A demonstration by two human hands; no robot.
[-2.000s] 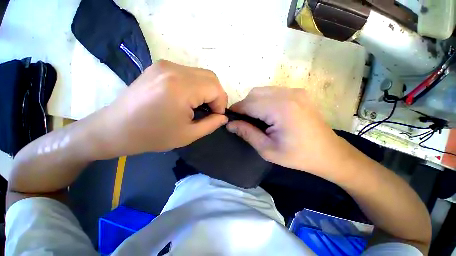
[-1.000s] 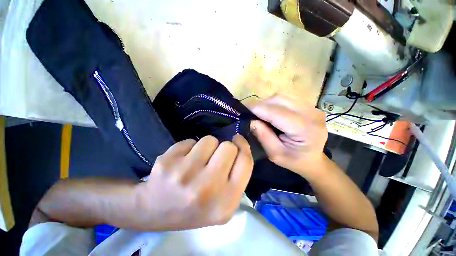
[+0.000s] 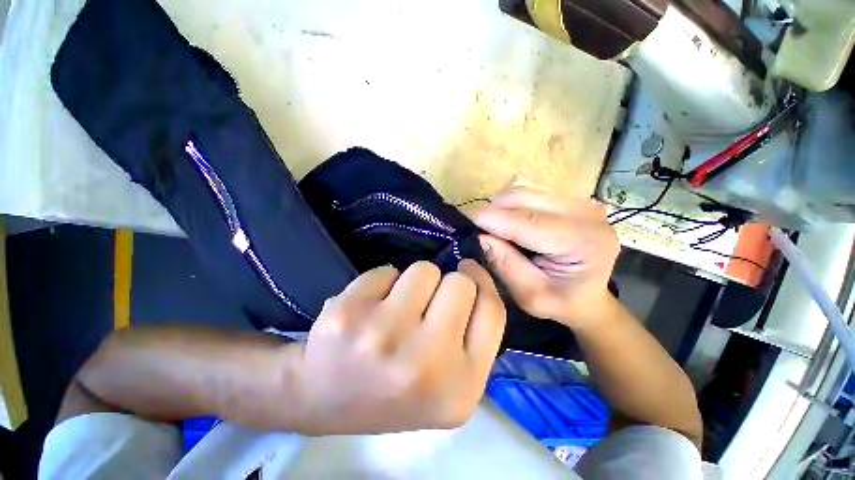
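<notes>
A black bag panel [image 3: 178, 141] with a partly open zipper [image 3: 240, 240] lies from the upper left of the worn tabletop down over its front edge. A second black zippered piece [image 3: 361, 178] lies beside it, its toothed zipper edges [image 3: 412, 205] spread apart. My left hand [image 3: 412, 347] is closed over the lower part of this cloth, knuckles up, its fingertips mostly hidden. My right hand [image 3: 553, 248] pinches the cloth's right end between thumb and forefinger, close to the left fingertips. A thin dark thread shows above the right fingertips.
The off-white sewing machine [image 3: 703, 70] stands upper right with a brown part [image 3: 600, 23]. Red-handled snips [image 3: 736, 155] and black cables [image 3: 656, 202] lie on it. The tabletop [image 3: 394, 84] spans the upper middle. A blue bin [image 3: 548, 408] is below my right hand.
Since two seconds ago the zippered piece has come into view between my hands, and the long panel shows more fully. Since one second ago my left hand has shifted slightly right.
</notes>
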